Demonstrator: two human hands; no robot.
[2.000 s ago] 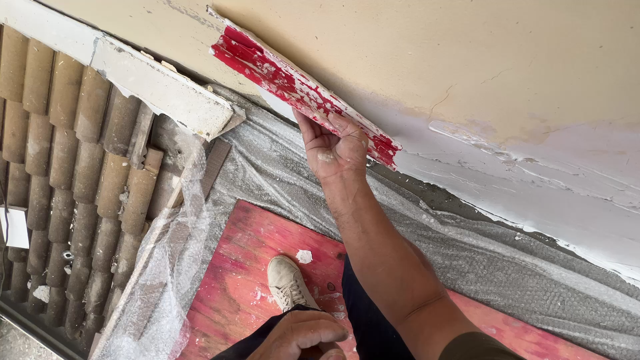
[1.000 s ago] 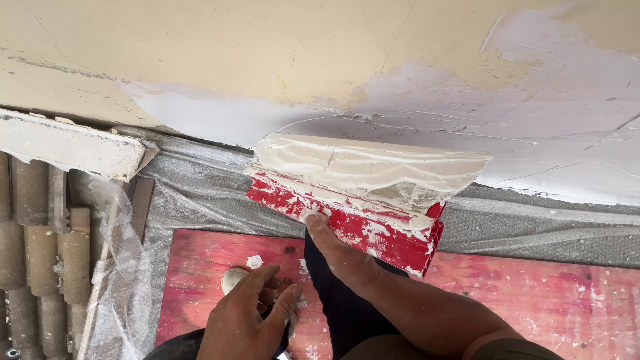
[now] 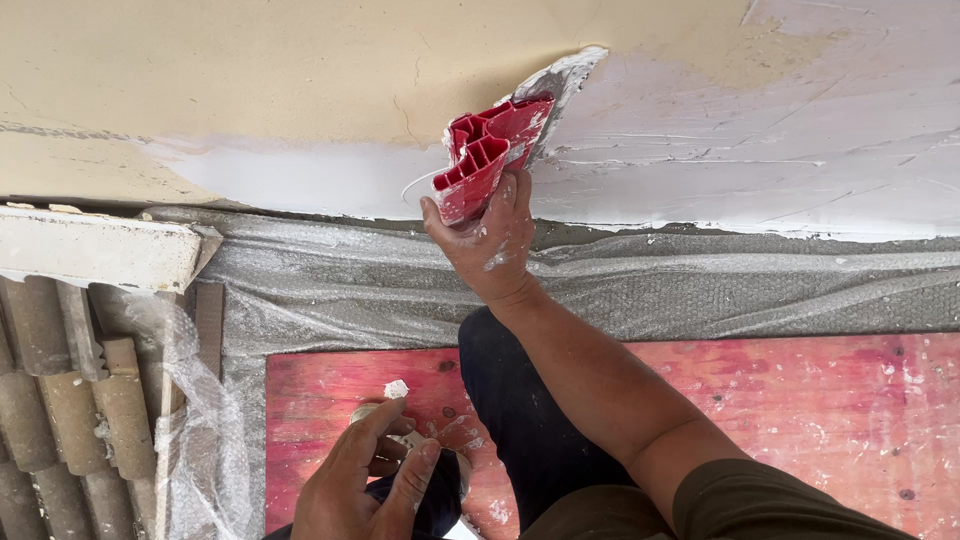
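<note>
My right hand (image 3: 491, 240) grips a red plastic plastering trowel (image 3: 499, 142), smeared with white plaster, by its hollow-ribbed back. The trowel's blade (image 3: 574, 75) is tilted against the wall (image 3: 285, 82), with white plaster along its edge. Around it the wall is beige above, with a smoothed band of pale plaster (image 3: 705, 172) low down. My left hand (image 3: 367, 472) holds nothing; its fingers are apart and slightly curled, over a shoe (image 3: 365, 411).
Red-stained plywood (image 3: 787, 420) lies underfoot, with a white plaster lump (image 3: 396, 388) on it. Wrinkled bubble wrap (image 3: 637, 292) runs along the wall's foot. Clay roof tiles (image 3: 67, 412) and a white, chipped ledge (image 3: 97, 247) are at the left.
The trowel, seen broadside with thick plaster on its blade one second ago, is now turned end-on against the wall, its blade edge higher. My right hand has moved up with it.
</note>
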